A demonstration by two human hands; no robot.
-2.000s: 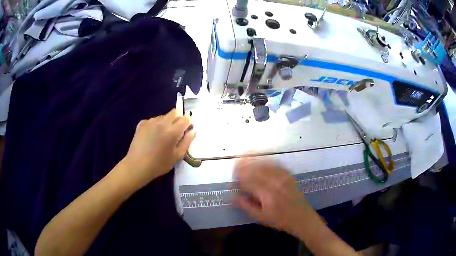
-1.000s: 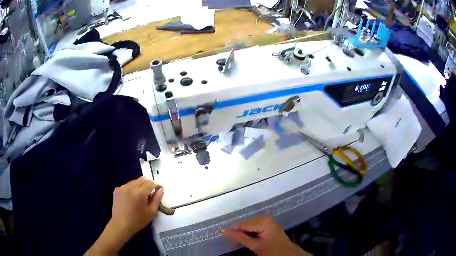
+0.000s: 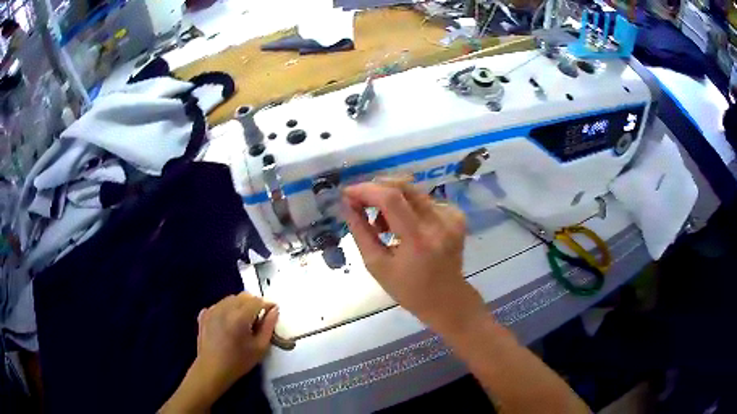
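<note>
The white lockstitch machine head [image 3: 509,133] with a blue stripe stands in front of me. My right hand [image 3: 404,234] is raised before the tension assembly [image 3: 326,187] with thumb and fingertips pinched together; no thread can be made out between them. My left hand [image 3: 234,331] is curled at the left front corner of the machine bed, beside a curved brownish metal piece [image 3: 283,341]; whether it holds something small is unclear. The navy garment panel [image 3: 129,283] lies left of the needle area, partly behind my left hand.
Scissors with green and yellow handles [image 3: 578,259] lie on the right of the bed. A white cloth [image 3: 659,198] hangs at the right end. Light grey pieces with black edges [image 3: 133,129] are heaped at the back left. A blue thread stand [image 3: 604,36] is behind the arm.
My right hand has risen from the ruler edge to the front of the machine arm, fingers pinched. My left hand has moved from the panel's edge down to the bed corner. The view has shifted.
</note>
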